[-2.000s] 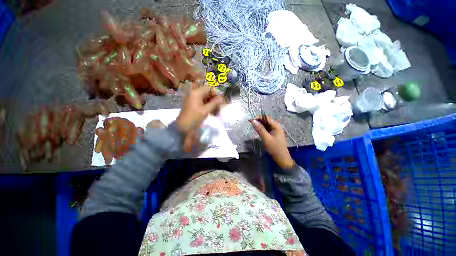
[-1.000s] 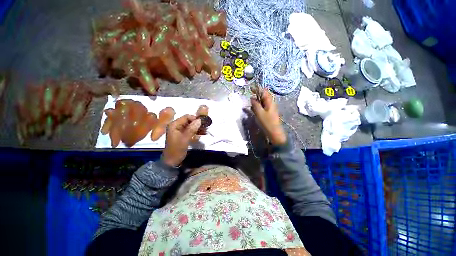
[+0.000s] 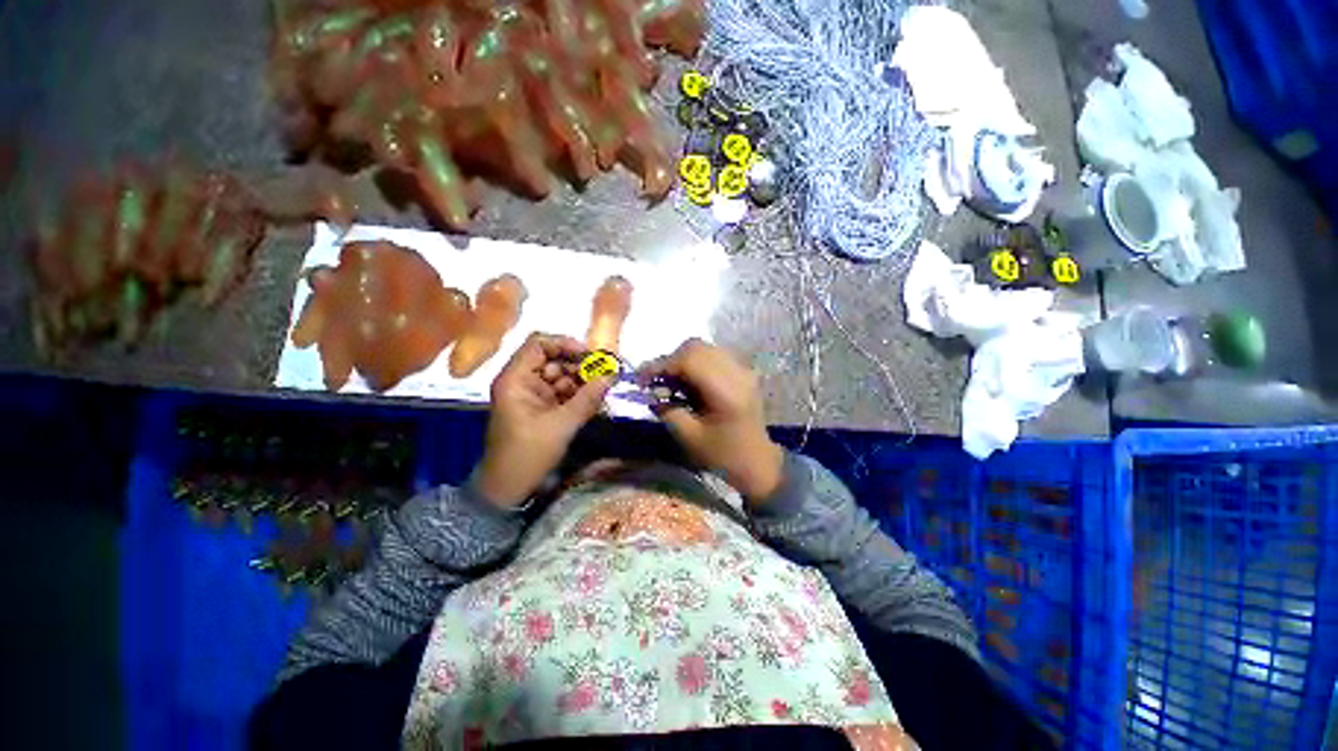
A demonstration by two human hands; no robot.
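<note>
My left hand [image 3: 540, 415] holds a small dark piece with a round yellow tag [image 3: 597, 367] at its fingertips, above the near edge of the white sheet [image 3: 550, 282]. My right hand [image 3: 719, 418] is just right of it, its fingers closed on a thin dark item [image 3: 668, 393], too small to identify. The fingertips of both hands are close together. An orange-brown soft body [image 3: 609, 314] lies on the sheet just beyond my hands. Another one [image 3: 489, 326] lies to the left, beside a small pile of them [image 3: 379, 314].
A large heap of glittery bodies [image 3: 484, 88] lies behind the sheet, a side bunch [image 3: 140, 257] at left. Tagged black pieces [image 3: 719, 154] lie beside the cord hank [image 3: 851, 132]. White cloths [image 3: 1023, 367] and cups [image 3: 1134, 341] are at right. Blue crates [image 3: 1123, 550] stand below.
My right hand has come from the cord side down to my left hand. The yellow tag now shows at my left fingertips, where a dark round piece showed before. The view has shifted.
</note>
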